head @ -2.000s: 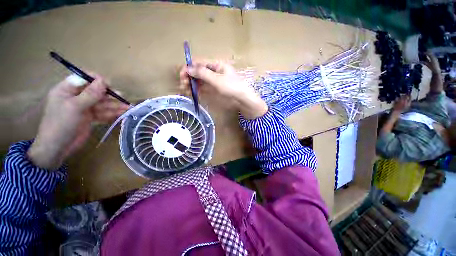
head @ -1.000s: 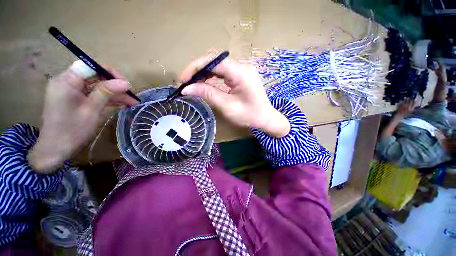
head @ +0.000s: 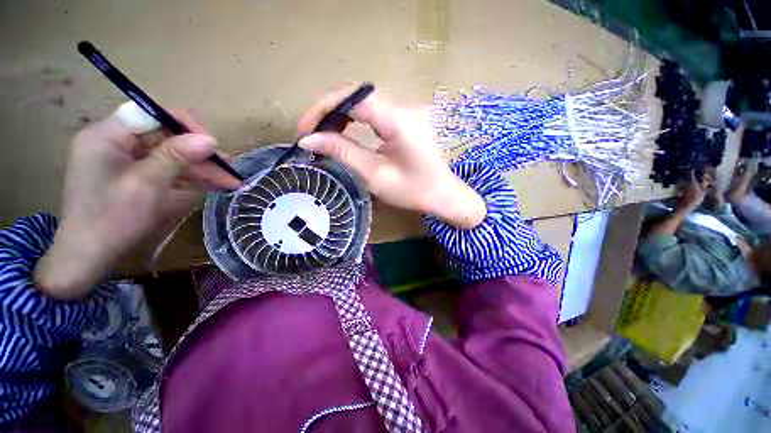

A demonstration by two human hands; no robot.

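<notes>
A round fan housing (head: 292, 221) with curved fins, a pale centre plate and a clear-grey rim lies at the bench edge against my apron. My left hand (head: 127, 190), with a white wrap on one finger, holds black tweezers (head: 135, 91); their tip is at the upper left rim. My right hand (head: 385, 152) holds other dark tweezers (head: 345, 108), their tip at the top of the rim. A thin pale lead wire (head: 172, 237) hangs from the rim's left side below my left hand. Whether the tips grip the wire is too small to tell.
A tied blue-white wire bundle (head: 541, 131) lies right on the cardboard-covered bench (head: 338, 42), with a black parts heap (head: 676, 127) beyond. More round units (head: 101, 382) are below left. An open carton (head: 610, 266), a yellow crate (head: 664, 317) and another person (head: 706, 245) are at right.
Both hands moved in to the rim, the right tweezers tilting over from upright. The housing first shifted up and left, then slightly back right. The lead wire now hangs lower and closer to the rim.
</notes>
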